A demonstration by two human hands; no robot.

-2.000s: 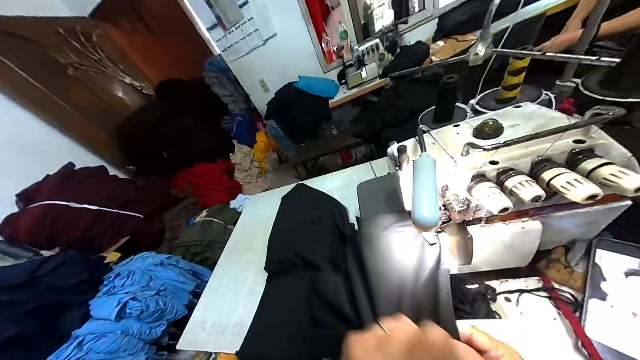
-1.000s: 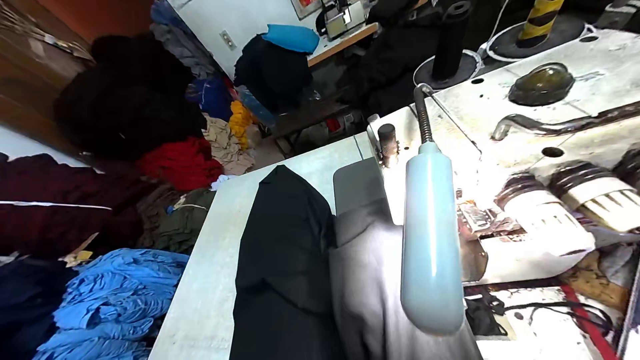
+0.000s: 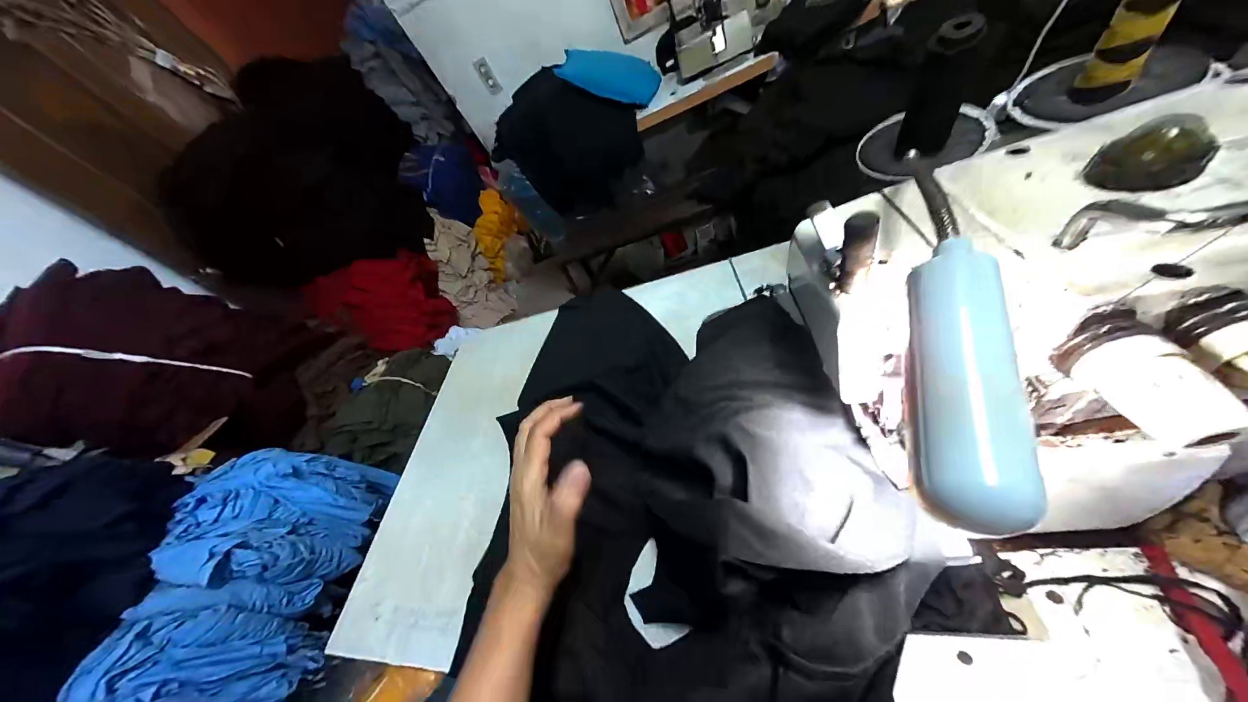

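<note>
My left hand [image 3: 548,487] rests on or just over black fabric [image 3: 624,429] spread across a pale work table [image 3: 429,526]; its fingers point away from me, thumb apart, with nothing gripped. The fabric lies bunched in folds up against an industrial sewing machine [image 3: 1102,487], its right part brightly lit. Above that lit part, a light-blue lamp [image 3: 975,390] on a flexible metal neck hides part of the machine head. My right hand is not in view.
Left of the table are piles of light-blue cloth [image 3: 253,546], maroon cloth [image 3: 146,361] and red cloth [image 3: 380,297]. Thread cones stand behind the machine, one on a yellow-and-black striped post [image 3: 1126,49]. Another machine [image 3: 717,44] stands on a table at the back.
My left hand has come into view over the black fabric, which is now more folded and bunched beside the machine. A hand seen at the bottom edge two seconds ago is gone. The view has moved closer.
</note>
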